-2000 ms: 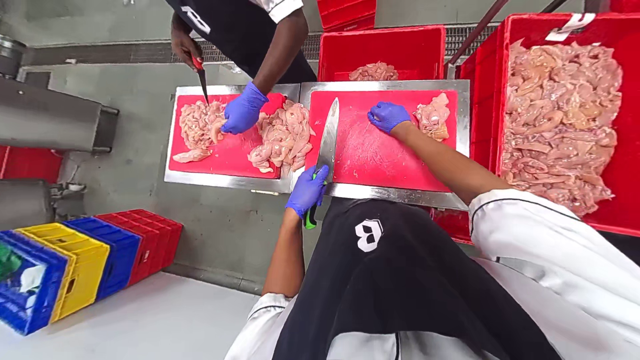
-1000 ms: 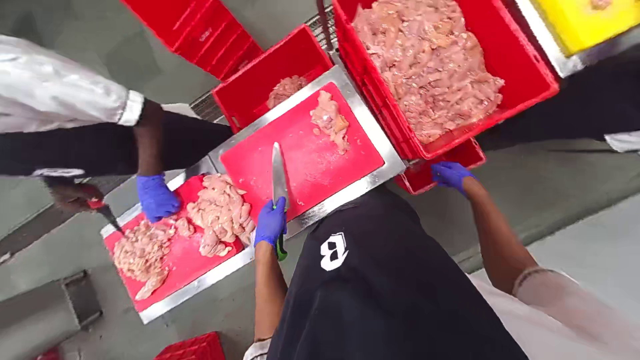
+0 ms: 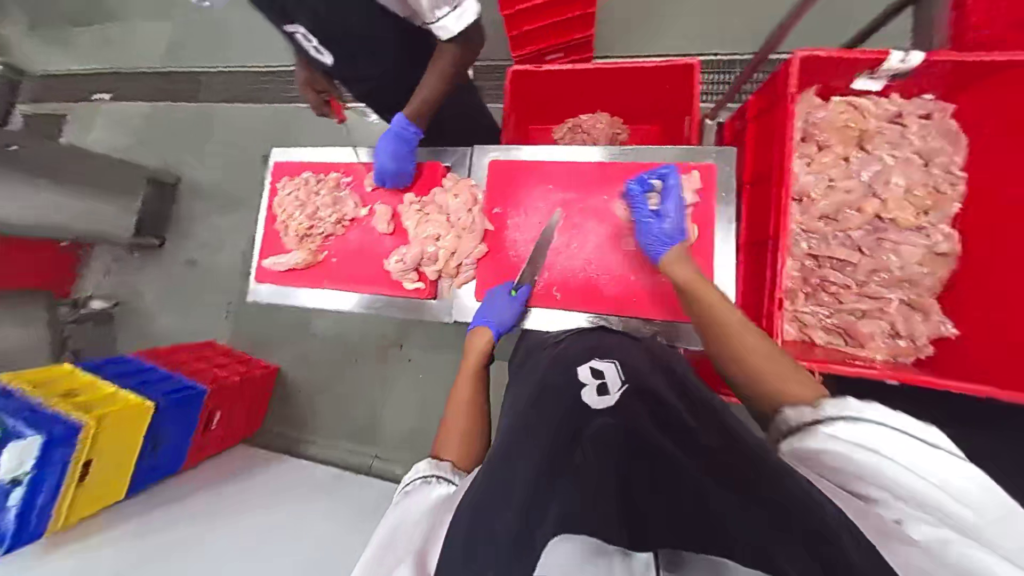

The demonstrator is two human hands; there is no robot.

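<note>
My left hand [image 3: 501, 310], in a blue glove, is closed around the handle of a knife [image 3: 540, 253] with a long steel blade. The blade points up and away over the left part of a red cutting board [image 3: 592, 276]. At the board's right side is my gloved right hand [image 3: 658, 213], fingers curled, beside pieces of raw chicken [image 3: 691, 188]. Whether a piece is within its fingers cannot be told. A pile of raw chicken [image 3: 445, 228] lies left of my board, across the edge of a second red board [image 3: 340, 276].
Across the tables a co-worker's gloved hand [image 3: 398, 152] rests at the second board, the other holding a red-handled knife [image 3: 338, 110]. A red crate [image 3: 868, 68] of raw chicken stands right, another red crate [image 3: 520, 100] behind. Coloured crates [image 3: 172, 412] line the lower left.
My right hand, away from the board near the crates a second ago, is back over its right side. The knife has stayed in my left hand. The view has turned strongly.
</note>
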